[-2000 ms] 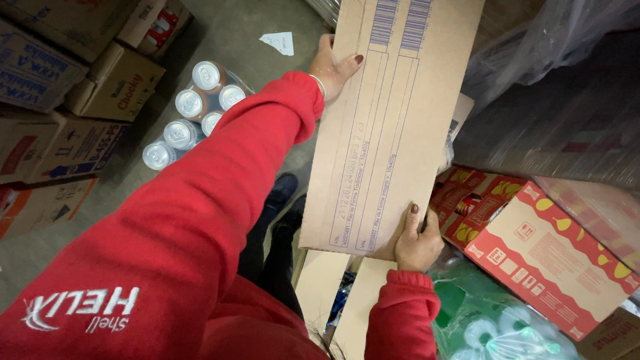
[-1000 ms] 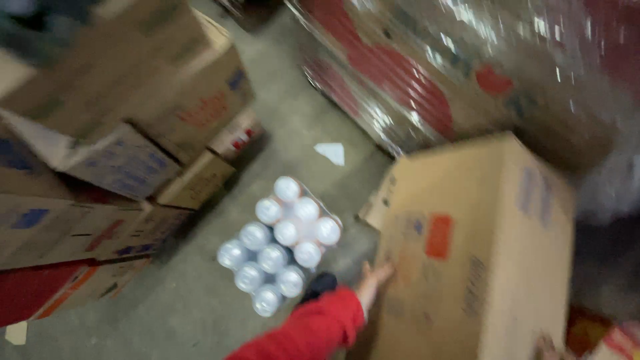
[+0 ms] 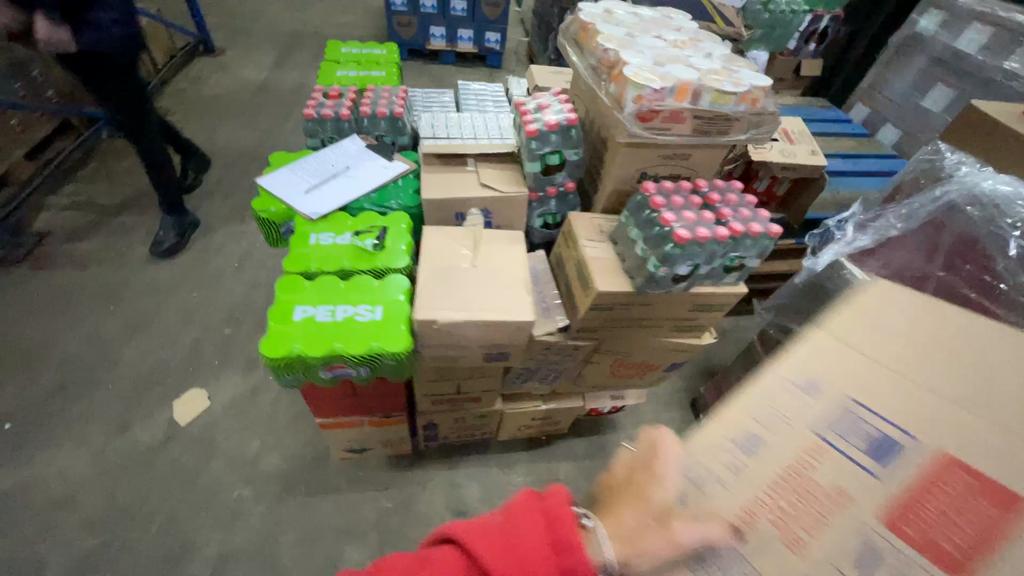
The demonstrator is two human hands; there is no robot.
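Note:
A large cardboard box (image 3: 872,424) with red and blue print fills the lower right of the head view. Against its near left edge rests my left hand (image 3: 660,508), slightly blurred, with a bracelet at the wrist and a red sleeve behind it. My right hand is out of view. Beyond the box stands a stack of goods: green shrink-wrapped Pepsi can packs (image 3: 340,324), a plain taped carton (image 3: 474,276), and a pack of red-capped bottles (image 3: 696,232) on another carton (image 3: 592,256). A clipboard with paper and a pen (image 3: 332,176) lies on the green packs.
A person in dark clothes (image 3: 140,120) walks at the upper left beside blue racking. Plastic-wrapped goods (image 3: 952,232) stand at the right, near a blue pallet (image 3: 848,152). Wrapped tubs (image 3: 672,72) top the stack's back. A torn cardboard scrap (image 3: 191,406) lies on the floor.
The view has swung from the floor-level can packs to the stack of goods. The large box stays at my left hand; my right hand, on the box two seconds ago, has left the view.

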